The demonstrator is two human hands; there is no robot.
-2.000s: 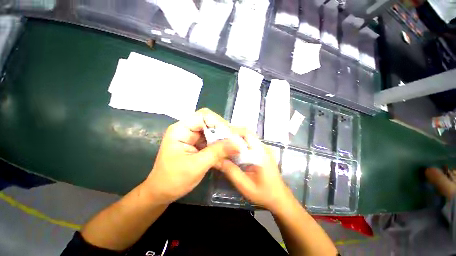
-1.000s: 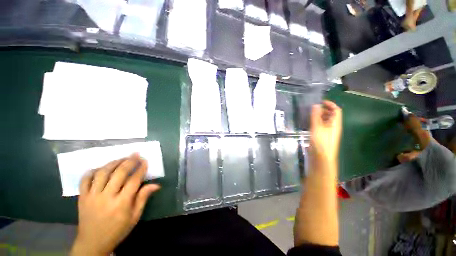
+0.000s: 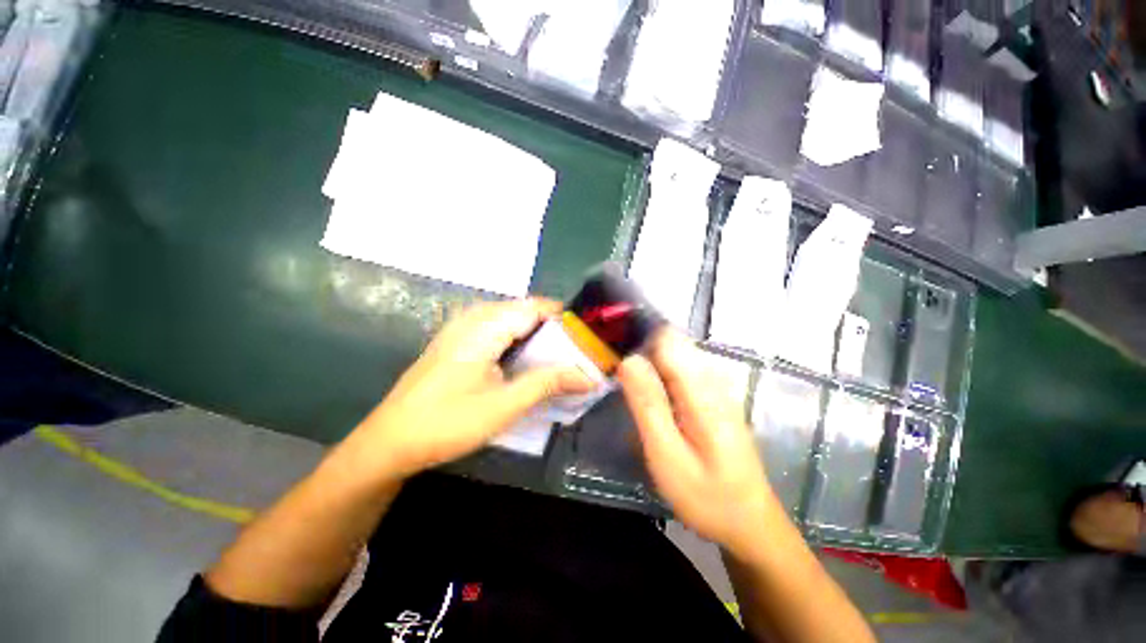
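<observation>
A dark keypad mobile phone [image 3: 611,314] with red print and an orange-yellow band is between my hands, partly inside a white protective sleeve [image 3: 534,427]. My left hand [image 3: 484,377] grips the sleeve around the phone's lower part. My right hand [image 3: 685,421] holds the phone's side near its upper part; its fingertips are partly hidden. The clear blister tray [image 3: 965,427] lies to the right. Three white-sleeved phones [image 3: 752,264] stand out in its back row. A small white label [image 3: 853,344] and a bare phone [image 3: 929,329] lie further right in that row.
A stack of empty sleeves [image 3: 440,195] lies on the green bench [image 3: 163,239] to the left. Rear trays [image 3: 930,207] run along the back edge, with a loose white piece [image 3: 842,117] on one. A white frame bar [image 3: 1087,239] and another person's hand [image 3: 1108,518] are at the right.
My left hand has lifted the single sleeve from the bench. My right hand has come back from the tray's right end with a phone. Both hands now meet at the phone and sleeve.
</observation>
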